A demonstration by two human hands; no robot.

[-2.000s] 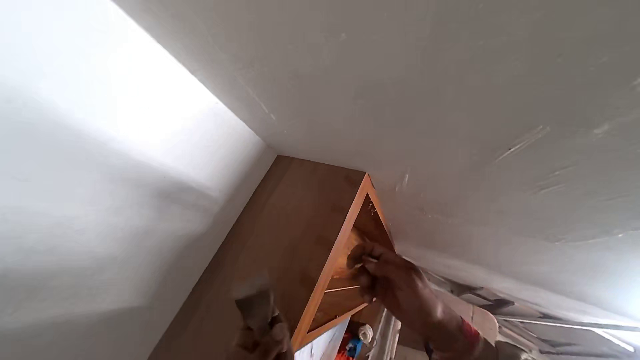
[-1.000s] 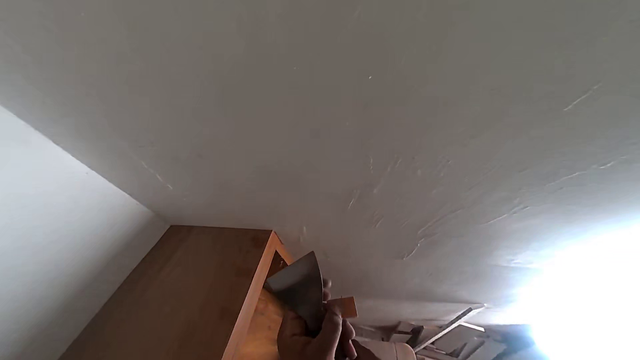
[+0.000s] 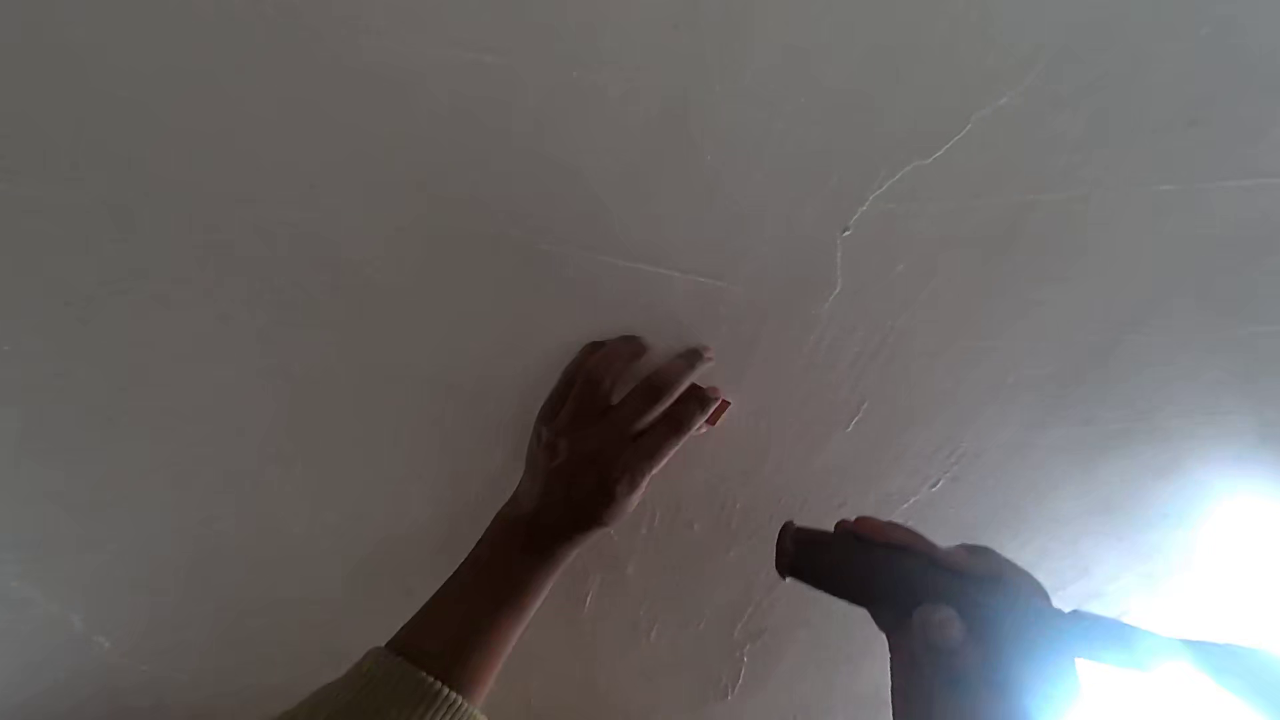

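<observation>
My left hand [image 3: 610, 440] is raised against a grey plastered ceiling [image 3: 380, 300], fingers spread toward the upper right. A small orange-red piece [image 3: 720, 410] shows under its fingertips, pressed at the surface; most of it is hidden. At the lower right, my right hand [image 3: 950, 600] grips a dark tool [image 3: 830, 565] whose blunt end points left, just below the ceiling. Glare and shadow hide the tool's shape. Thin cracks [image 3: 915, 165] and rough raised marks [image 3: 740, 670] run over the plaster to the right of and below my left hand.
A very bright light [image 3: 1230, 580] glares at the lower right and washes out part of the view near my right forearm. A ribbed, light-coloured sleeve cuff [image 3: 400, 690] is at the bottom edge.
The view has swung well away from the wooden cabinet onto the ceiling. My hands, close together at the scraper one second ago, are now apart, the left one up at the plaster.
</observation>
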